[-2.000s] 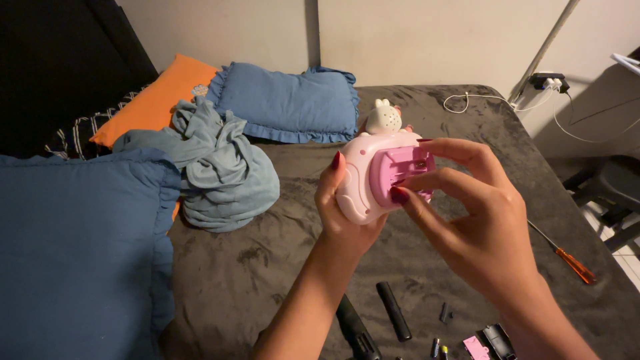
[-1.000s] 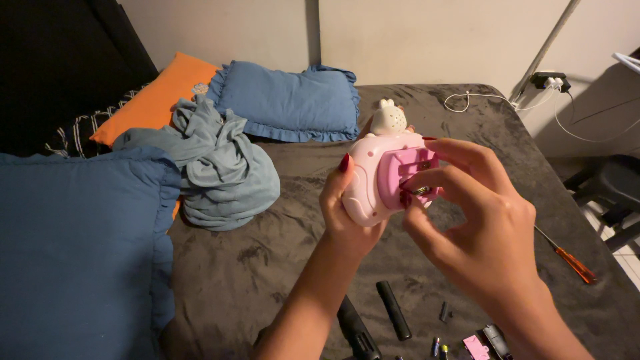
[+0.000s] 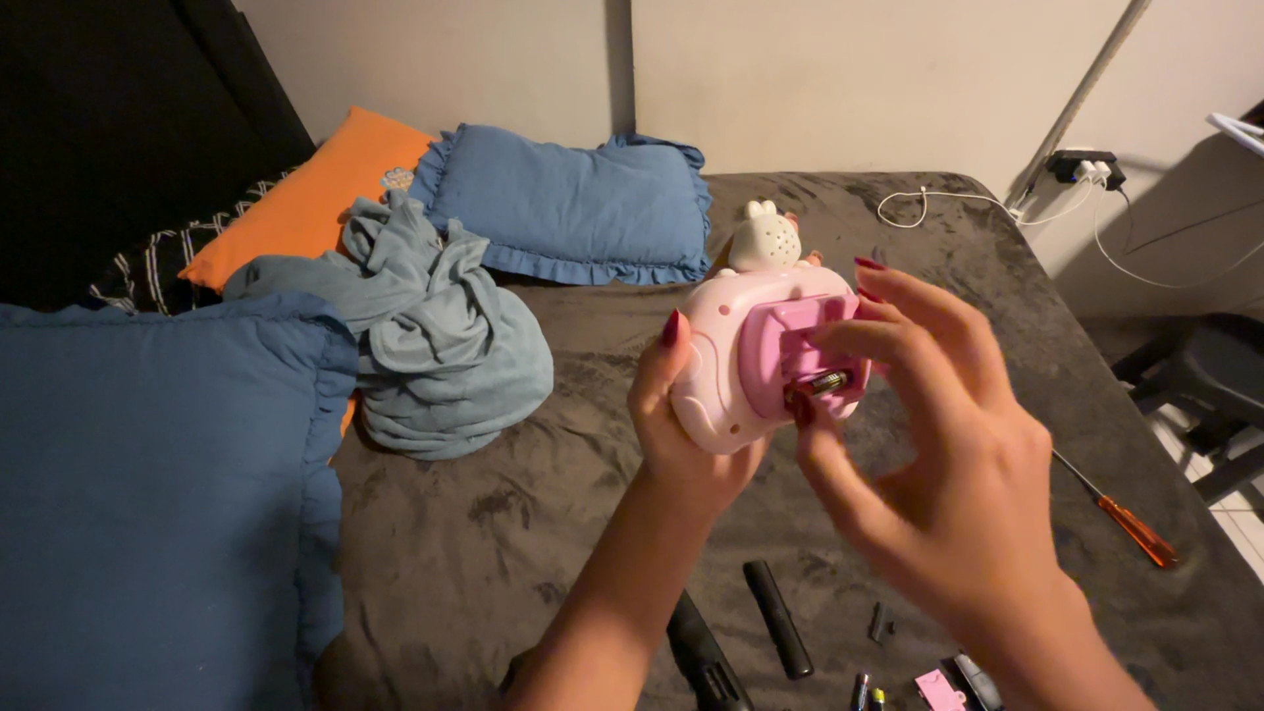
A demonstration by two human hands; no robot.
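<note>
My left hand (image 3: 681, 415) grips a pale pink plastic toy (image 3: 713, 380) by its left side and underside, thumb on the edge. A white rabbit-like head with small holes (image 3: 765, 240) tops the toy. Its darker pink battery compartment (image 3: 765, 346) faces me, uncovered. A cylindrical battery (image 3: 828, 383) lies at the compartment's lower part. My right hand (image 3: 938, 425) is at the compartment, its thumb touching the battery's left end and the index finger over the upper part; whether it grips the battery is unclear.
On the dark plush cover (image 3: 474, 553) lie a screwdriver with an orange handle (image 3: 1136, 530), a black cylinder (image 3: 778, 619), a larger black tool (image 3: 703, 657), loose batteries (image 3: 861, 691) and a small pink plastic piece (image 3: 938, 690). Blue pillows (image 3: 573, 202) and a grey-blue cloth (image 3: 454, 346) are at the left.
A battery now shows plainly in the compartment's lower part, where fingers covered that area before. My right hand's fingers have spread somewhat. My left hand still holds the toy.
</note>
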